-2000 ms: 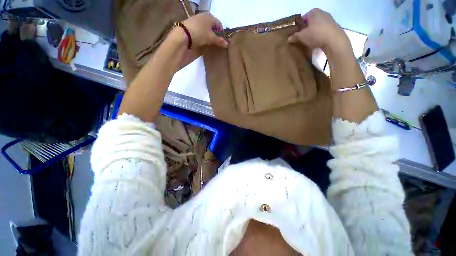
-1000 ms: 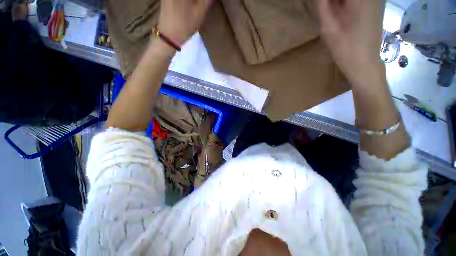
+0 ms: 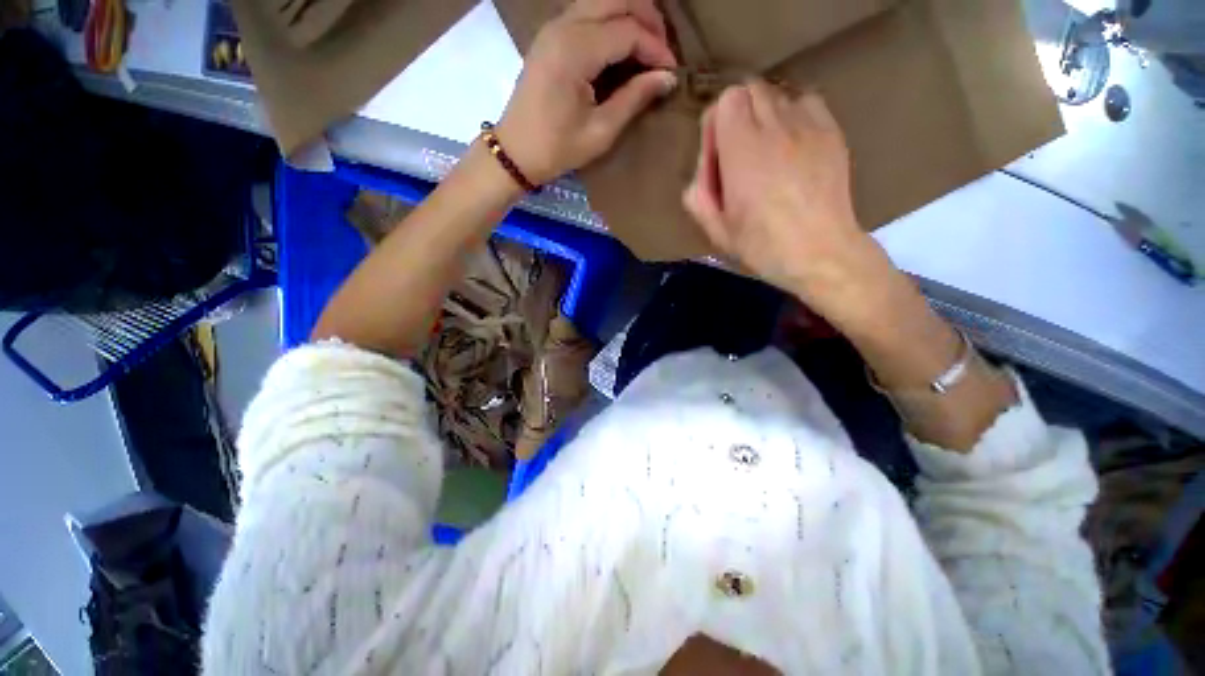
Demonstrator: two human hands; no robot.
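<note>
The brown garment panel lies over the table's front edge in front of me. My left hand pinches its cloth with thumb and fingertips at a small raised fold near the panel's middle. My right hand is just right of it, fingers curled down on the same spot; what its fingertips hold is hidden. The pocket and zipper are not clearly visible. A second brown panel lies to the left.
Thread snips lie at right on the white table. The sewing machine is at the upper right. Orange-handled scissors are at the upper left. A blue crate with crumpled brown pieces is below the table edge.
The panel's pocket side has gone from view and a flatter face shows. Both hands have come down and together at the panel's middle. The view has shifted, and the phone has left it.
</note>
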